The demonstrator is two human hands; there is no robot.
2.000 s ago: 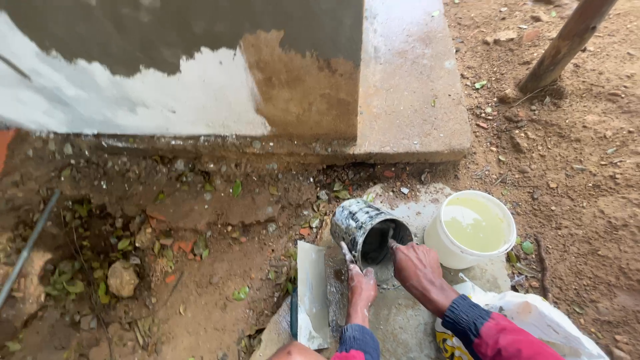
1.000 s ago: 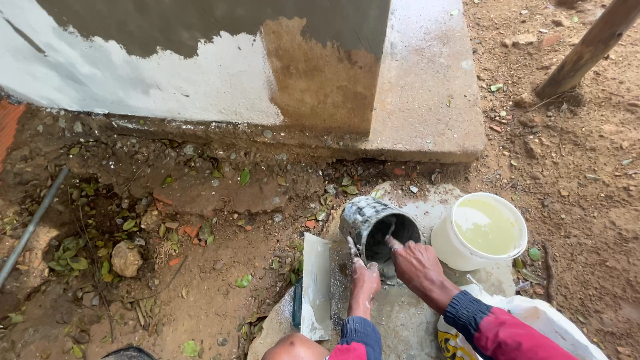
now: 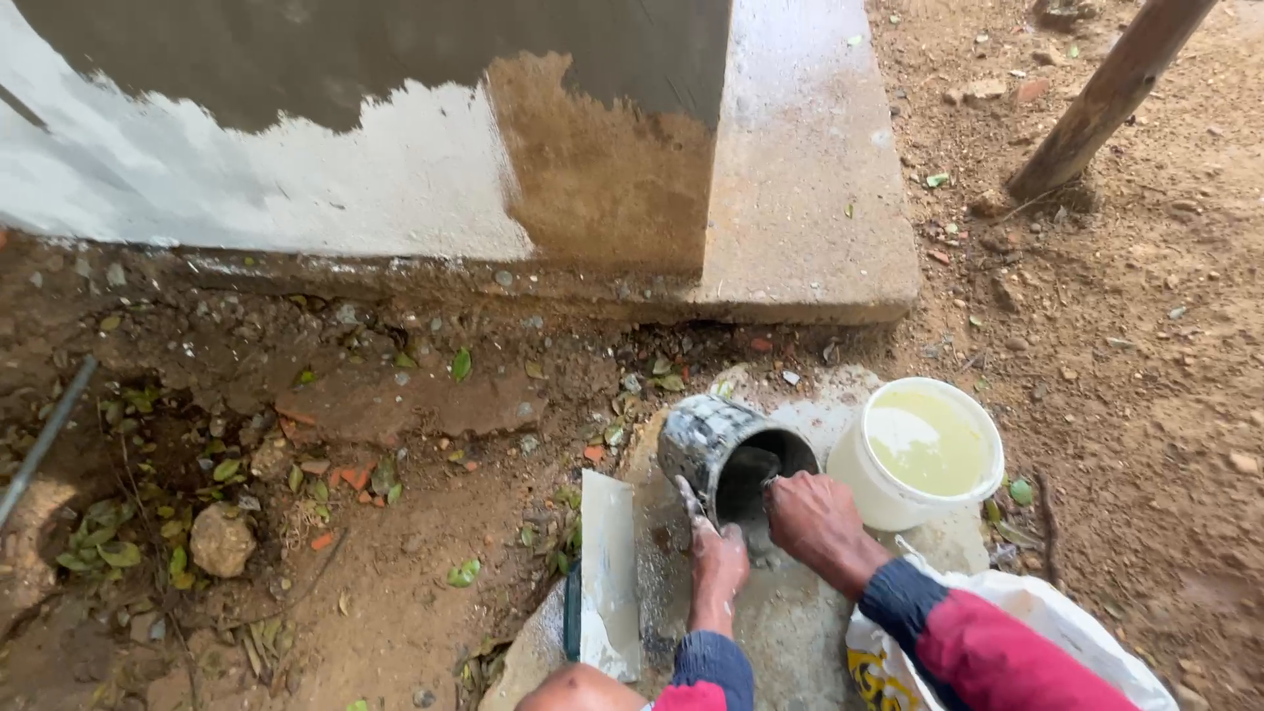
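Note:
A round container [image 3: 706, 439], streaked black and white, lies tilted on a flat stone slab with its mouth toward me. My left hand [image 3: 719, 563], smeared with pale paste, grips its rim from the lower left. Inside the mouth, the grey blade of a trowel-like tool [image 3: 752, 464] shows; my right hand [image 3: 815, 518] is closed on its handle, most of which the fingers hide. A flat metal plastering trowel [image 3: 607, 573] with a dark green handle rests left of my left hand. Right of the container stands a white plastic bucket [image 3: 899, 494] of cloudy yellowish liquid.
Ahead is a wall [image 3: 395, 183] with grey, white and brown areas, beside a concrete ledge [image 3: 810, 197]. A white sack [image 3: 1037, 602] lies at lower right. A wooden post [image 3: 1106, 99] stands at upper right, a metal rod [image 3: 49, 434] at far left, and a rock [image 3: 222, 540] on the soil.
Both hands have stayed at the container. The right hand has shifted slightly at its mouth, and the tool's blade now shows more plainly inside.

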